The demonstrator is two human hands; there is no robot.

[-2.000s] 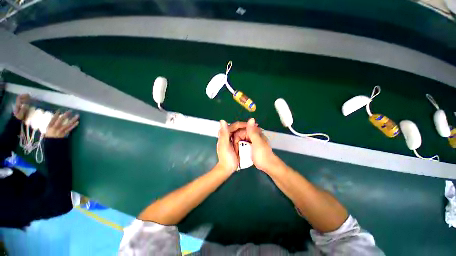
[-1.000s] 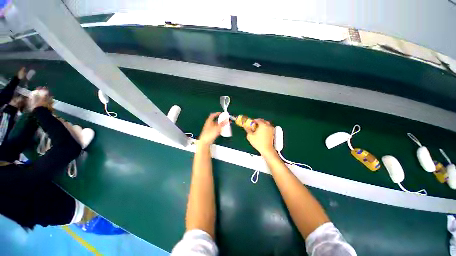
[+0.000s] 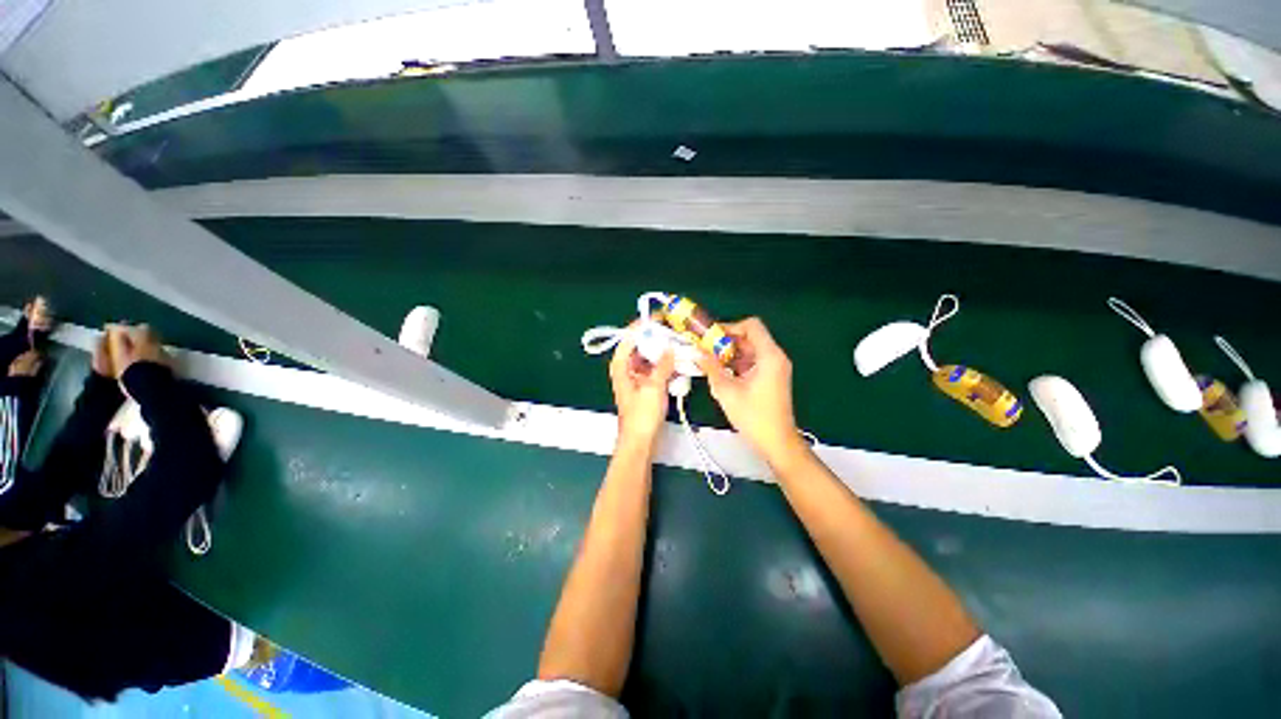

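My left hand [image 3: 641, 391] holds a white shell [image 3: 655, 346] above the belt's near rail; fingers hide much of it. A white cord loop [image 3: 601, 340] sticks out to its left. My right hand [image 3: 754, 382] grips a yellow inner unit [image 3: 698, 327] with blue and brown marks, tilted, just above and right of the shell, with a white cord curving at its upper end. A second thin white cord loop [image 3: 703, 447] hangs below the hands over the rail. Whether the yellow unit touches the shell is unclear.
Green conveyor belt [image 3: 534, 267] carries several white shells [image 3: 1063, 414], and open ones beside yellow units [image 3: 978, 395] at right. A grey post [image 3: 281, 288] slants across the left. A person in dark sleeves [image 3: 155, 450] works at far left. Green worktop [image 3: 422, 562] lies in front.
The hands have come together, bringing the yellow unit close to the shell. The closed shell beside my right hand is no longer distinct on the belt. The belt units at right appear farther left.
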